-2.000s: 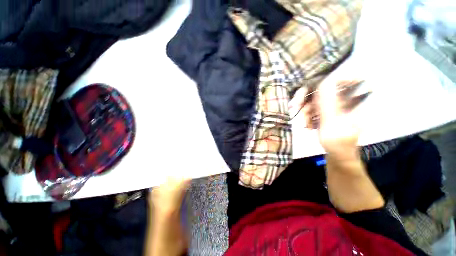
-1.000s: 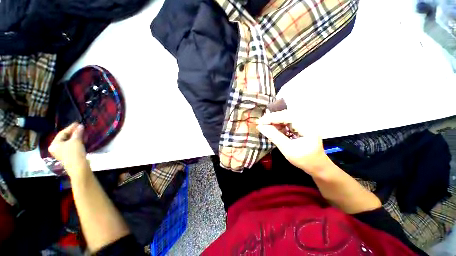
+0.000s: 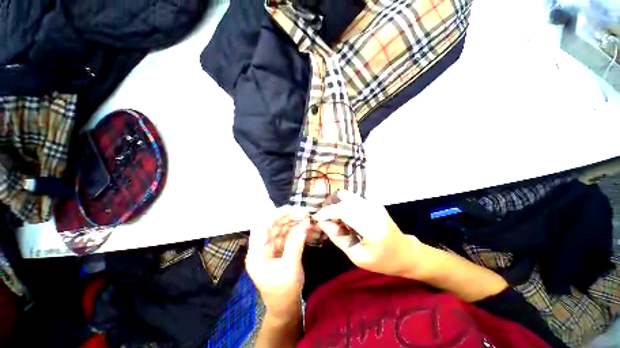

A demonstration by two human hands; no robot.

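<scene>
The jacket (image 3: pixel 262 102) lies across the middle of the white table, dark outer at left, beige check lining at right. Its check placket (image 3: pixel 333 153) runs down to the near edge and bears small dark buttons (image 3: pixel 314 109). My left hand (image 3: pixel 277 255) and my right hand (image 3: pixel 364 231) meet over the placket's near end, fingertips pinched together. What lies between the fingertips is too small to tell. A dark thread (image 3: pixel 314 174) curves over the placket. My right hand also holds a small dark metal-like tool (image 3: pixel 348 236), probably snips, mostly hidden in the palm.
The round-ended red plaid tray (image 3: pixel 136 185) with small dark items is at left on the white table (image 3: pixel 197 163). Dark quilted garments (image 3: pixel 109 30) lie at upper left. More garments (image 3: pixel 564 231) and a blue crate (image 3: pixel 234 316) are below the table edge.
My left hand has moved from the red tray to the placket's near end. My right hand has moved left to meet it. The view has shifted slightly.
</scene>
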